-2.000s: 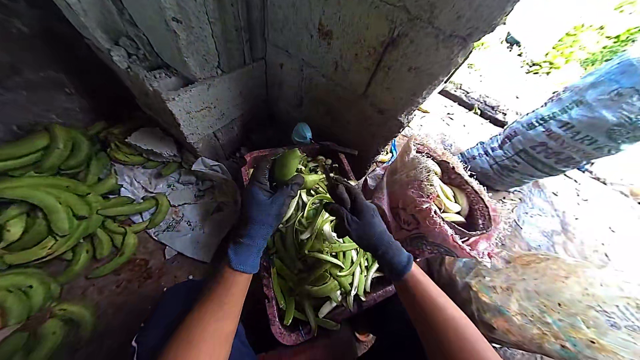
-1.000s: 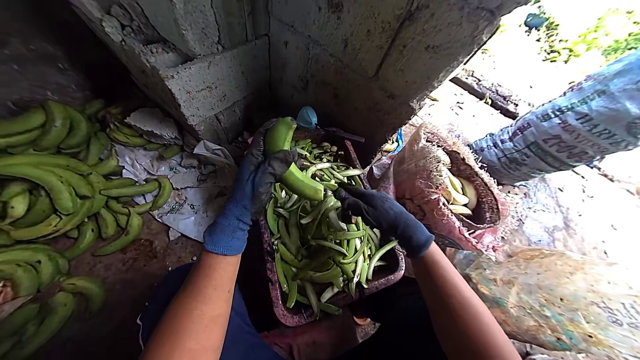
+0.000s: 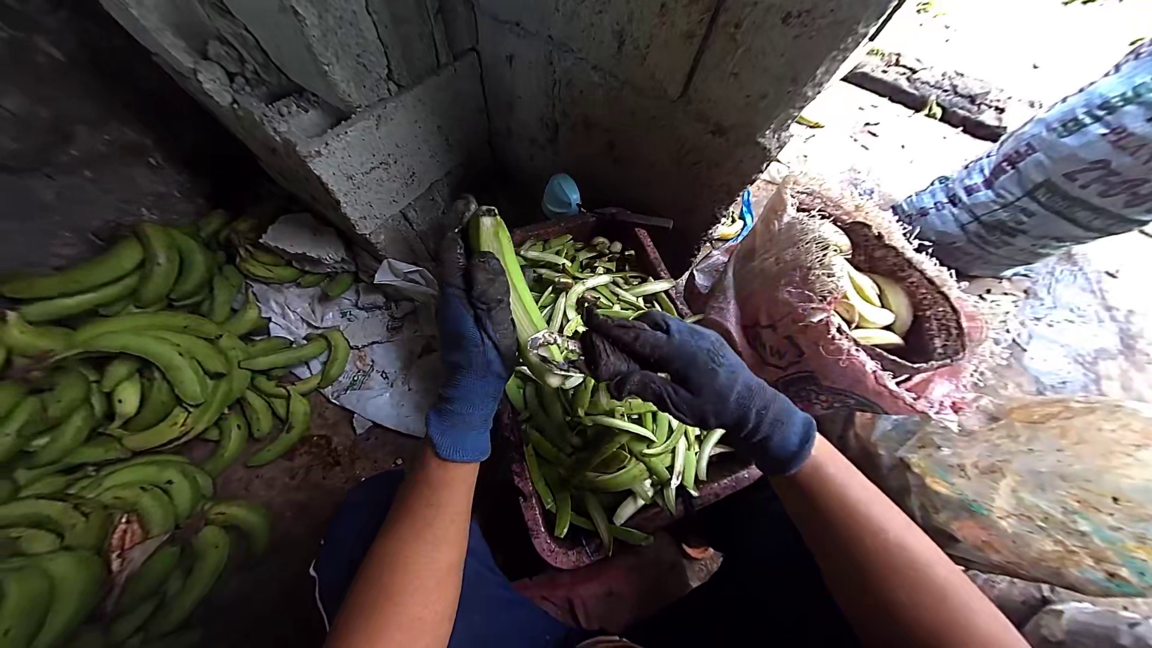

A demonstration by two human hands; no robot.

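Both hands wear dark blue knitted gloves with blackened fingers. My left hand (image 3: 477,315) holds a green plantain (image 3: 513,274) along its left side, its cut tip pointing up and away. My right hand (image 3: 688,382) is at the plantain's near end, fingers bent together; whether it grips a small blade or a strip of peel is hidden. Below both hands, a reddish plastic crate (image 3: 549,544) is heaped with green plantain peels (image 3: 612,454). A dark flat strip (image 3: 634,218) lies across its far edge.
Green plantain bunches (image 3: 171,360) and crumpled paper (image 3: 382,360) lie at left. Concrete blocks (image 3: 396,144) rise ahead. At right are a pink woven sack (image 3: 774,306) with peeled plantains (image 3: 868,310), a printed white sack (image 3: 1044,180) and a stained plastic bag (image 3: 1035,486). A light blue object (image 3: 562,195) stands behind the crate.
The plantain in my left hand has turned from crosswise to more lengthwise, and my left fingers have straightened along it. My right hand has come from the peels to its near end.
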